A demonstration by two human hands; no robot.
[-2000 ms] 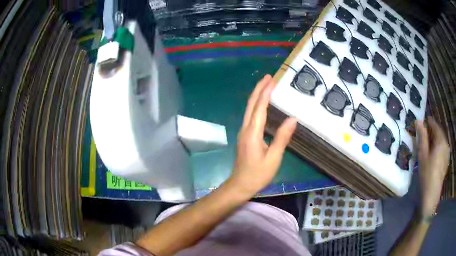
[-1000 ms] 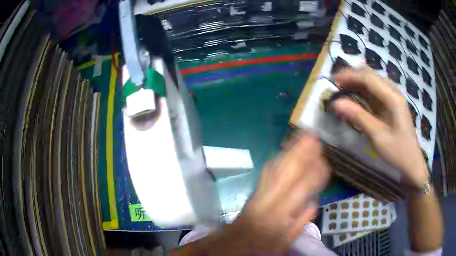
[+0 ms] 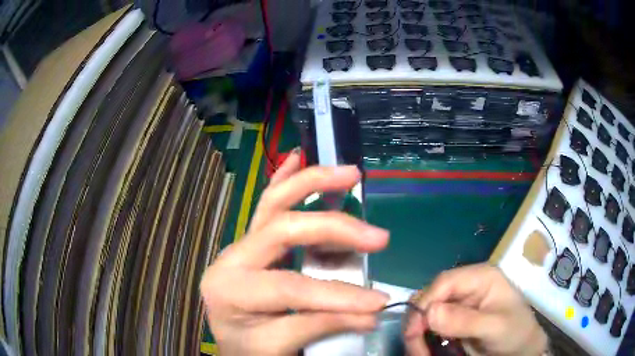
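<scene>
My left hand (image 3: 285, 278) is in front of the white test stand (image 3: 335, 268), its upper fingers spread over the stand's upper part. My right hand (image 3: 480, 313) is closed around a small dark speaker (image 3: 440, 342), mostly hidden by the fingers. A thin black lead (image 3: 400, 304) runs from my right fingertips to the lower fingertips of my left hand; whether these grip it cannot be told. The grey lever (image 3: 324, 125) stands upright above my left hand. Green tape (image 3: 355, 206) shows partly behind the fingers.
At right, the speaker tray (image 3: 512, 272) has one bare brown recess near its lower left corner. Another speaker tray (image 3: 432, 78) lies on dark wrapped stacks (image 3: 445, 118) at the back. Leaning trays (image 3: 104, 188) fill the left. The green mat (image 3: 432, 222) carries coloured tape.
The view has shifted right and up. My right hand has moved from the tray to beside the stand with the speaker. My left hand has come up in front of the stand.
</scene>
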